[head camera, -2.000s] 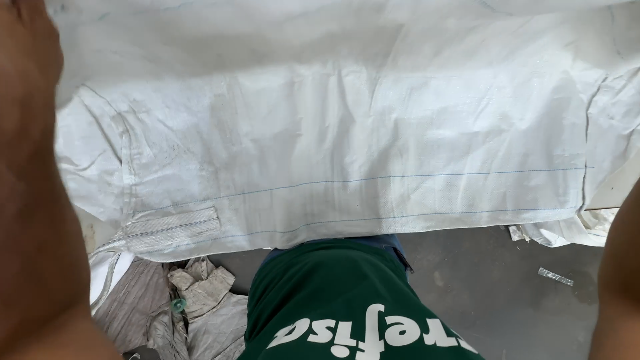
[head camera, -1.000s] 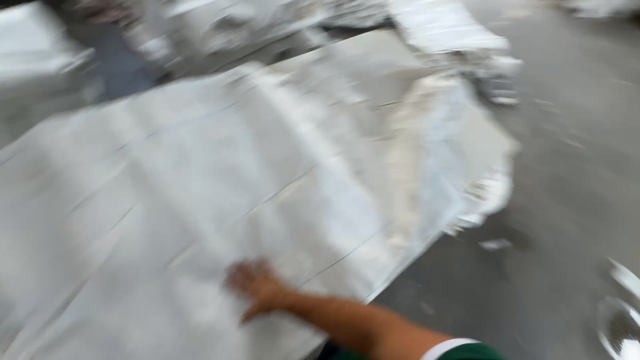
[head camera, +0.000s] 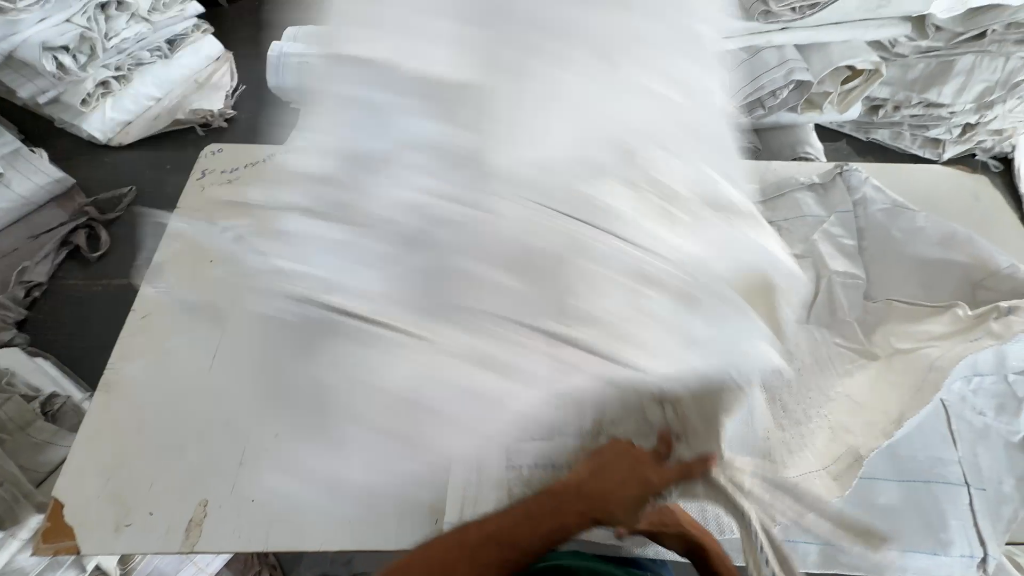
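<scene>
A large sheet of white woven sack fabric (head camera: 496, 240) is blurred by motion above a white work board (head camera: 192, 448). My left hand (head camera: 640, 480) reaches in from the lower left to the fabric's near edge, with thumb and index finger spread; its grip is unclear. My right hand (head camera: 680, 532) is lower and partly hidden behind my left hand and wrist. Pale straps (head camera: 752, 512) hang beside both hands, blurred. More creased fabric (head camera: 904, 400), with blue lines and a dark seam, lies over the board's right side.
Stacks of folded white fabric (head camera: 120, 72) stand at the upper left, with more folded bundles (head camera: 920, 72) at the upper right. Greyish cloth with loops (head camera: 48, 248) lies at the left. The board's near left corner (head camera: 56, 532) is chipped; its far left corner bears handwriting.
One second ago a hand was spread on the fabric; now both hands are close together at its near edge. The sheet is moving fast, uncovering the board's left part. The view has turned.
</scene>
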